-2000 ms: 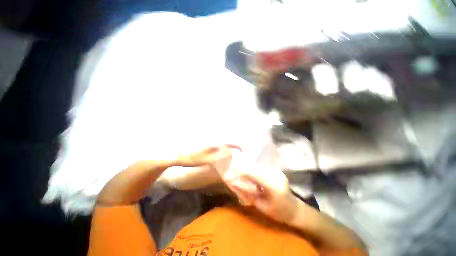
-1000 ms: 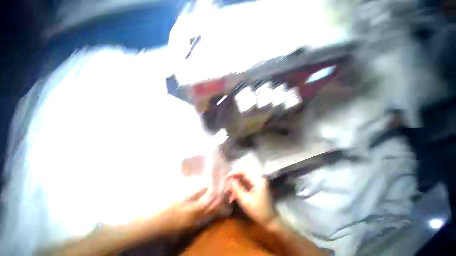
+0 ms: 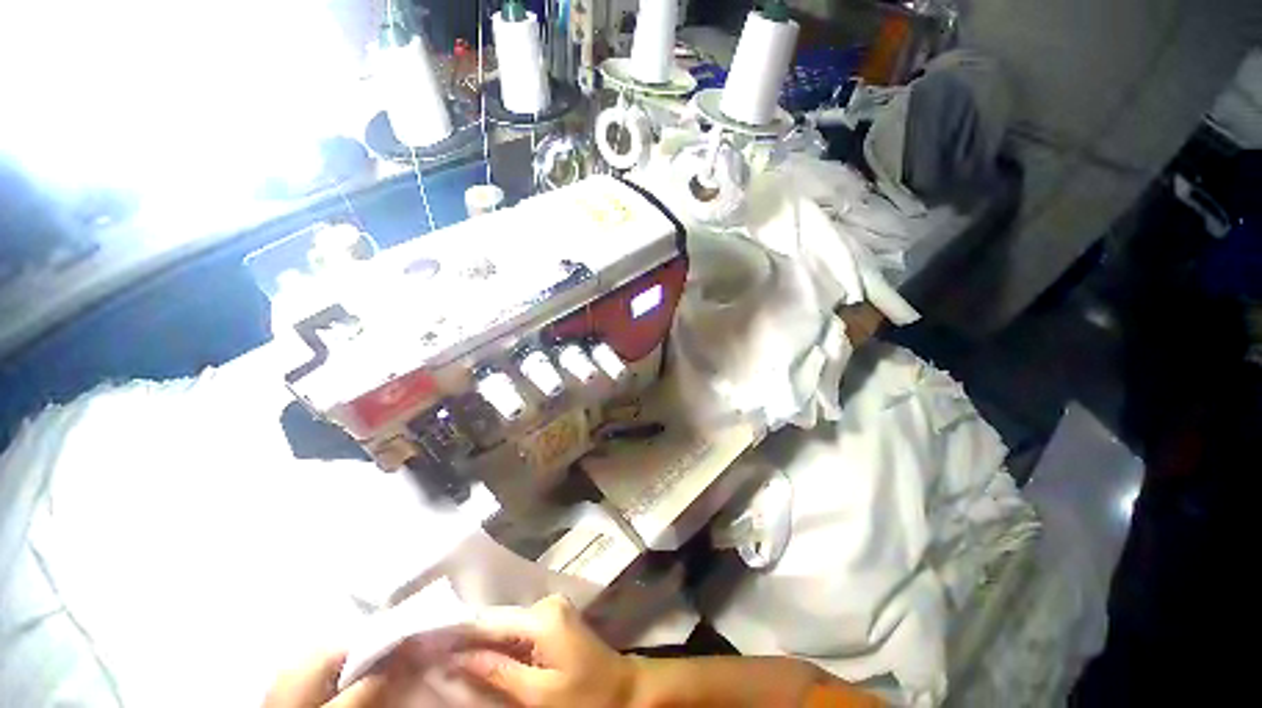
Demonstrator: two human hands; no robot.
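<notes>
A white fabric piece point(image 3: 415, 616) is held at the bottom, in front of the overlock machine point(image 3: 485, 297). My right hand point(image 3: 547, 661) grips it with bent fingers. My left hand point(image 3: 307, 681) is at its left side, cut off by the lower edge and partly hidden by the overexposed cloth. The fabric reaches up toward the dark presser foot area point(image 3: 446, 450); whether it lies under the foot cannot be told. A large white heap point(image 3: 180, 512) lies left of the machine.
Tension knobs point(image 3: 540, 374) line the machine front above the pale bed point(image 3: 671, 470). A dark small tool point(image 3: 627, 432) lies below them. A greyish-white heap point(image 3: 858, 526) is at the right. Thread cones point(image 3: 520, 62) stand behind. Glare fills the upper left.
The view has swung up and right, bringing thread cones and the machine top into sight. My hands now sit lower and further left, partly out of frame, still at the white fabric.
</notes>
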